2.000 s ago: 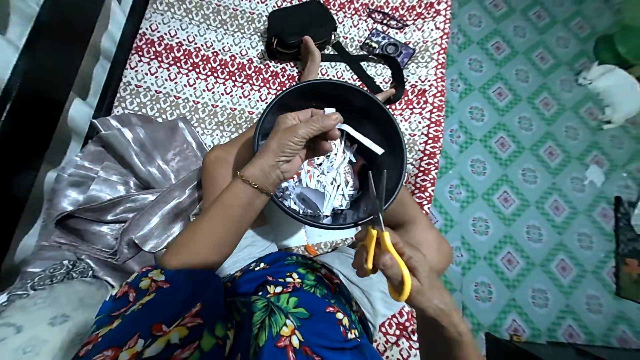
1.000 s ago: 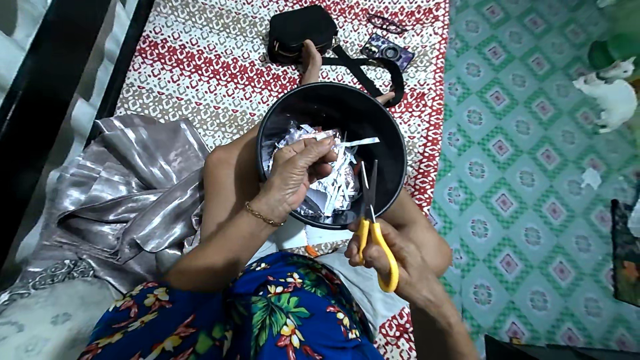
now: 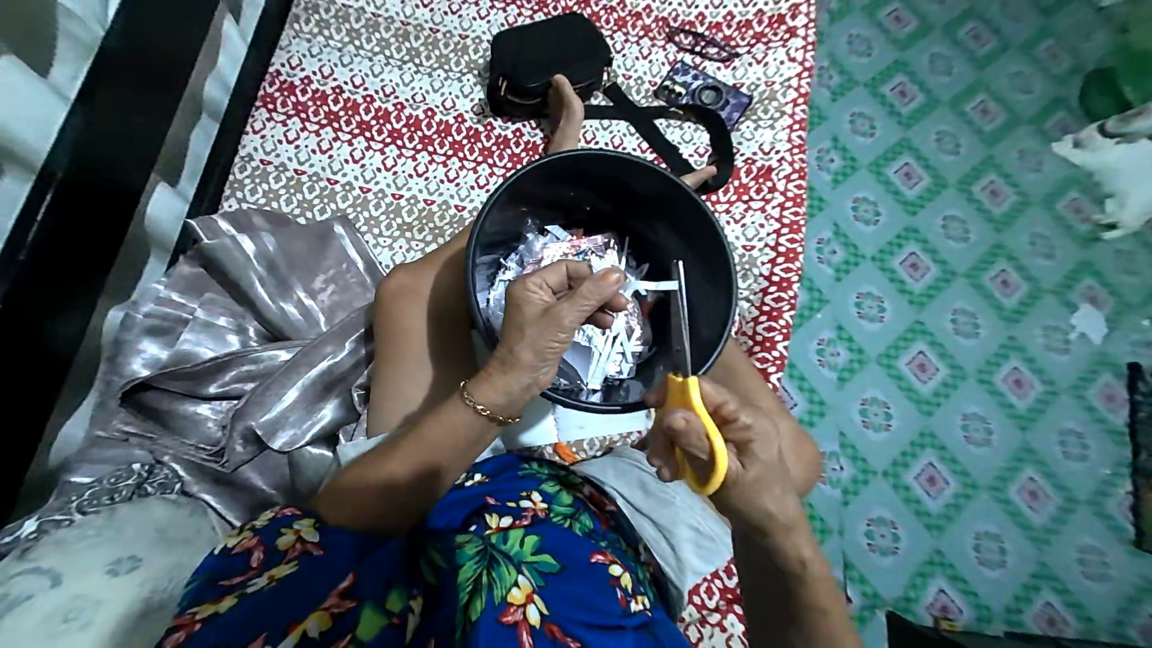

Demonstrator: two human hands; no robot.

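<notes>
My left hand (image 3: pixel 567 315) pinches a narrow white paper strip (image 3: pixel 655 285) over a round black bucket (image 3: pixel 711 234). The strip's free end meets the blades of yellow-handled scissors (image 3: pixel 686 396), which look nearly closed. My right hand (image 3: pixel 720 441) grips the scissors by their handles near the bucket's lower right rim, blades pointing away from me. Cut paper pieces (image 3: pixel 612 351) and some shiny plastic lie inside the bucket, partly hidden beneath my left hand. The bucket stands between my legs.
Beyond the bucket, a black bag (image 3: pixel 549 63) with a strap, a patterned phone (image 3: pixel 704 93) and eyeglasses (image 3: pixel 702 43) lie on the red-and-white mat (image 3: pixel 360 117). Grey satin cloth (image 3: pixel 261 351) is bunched at left. A white cat (image 3: pixel 1116 171) is on the green floor at right.
The strip in my left hand sticks out less than two seconds ago. The scissors' blades, spread apart earlier, have come together at the strip. The cat has shifted.
</notes>
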